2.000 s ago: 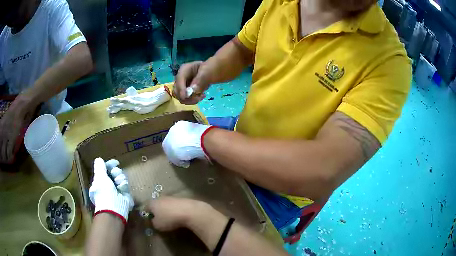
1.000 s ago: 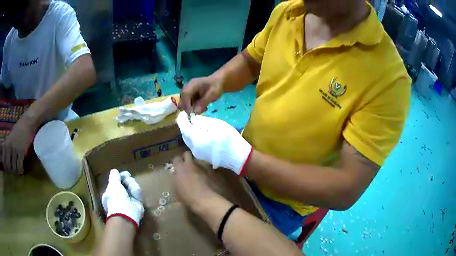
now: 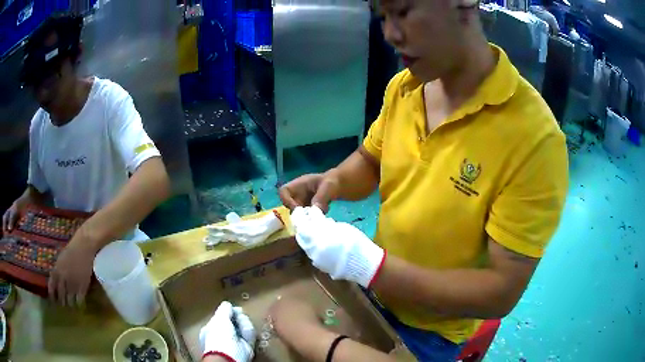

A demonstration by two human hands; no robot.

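Observation:
My left hand, in a white glove with a red cuff, is over the brown cardboard tray with its fingers curled; any small thing in it is hidden. My right hand, bare and blurred, is low in the tray to the right of the glove, with a black band on its wrist. Its fingertips are unclear. Small clear rings lie between my hands, and another ring lies farther right.
A person in a yellow shirt holds both hands over the tray's far corner. A person in white handles a red-brown perforated tray. A white bucket, a cream tub with dark parts and crumpled gloves are on the yellow table.
The view has tilted up, so the table sits lower in the picture. My right hand has moved from the tray's far part back towards my left. The yellow-shirted person's hands have come together.

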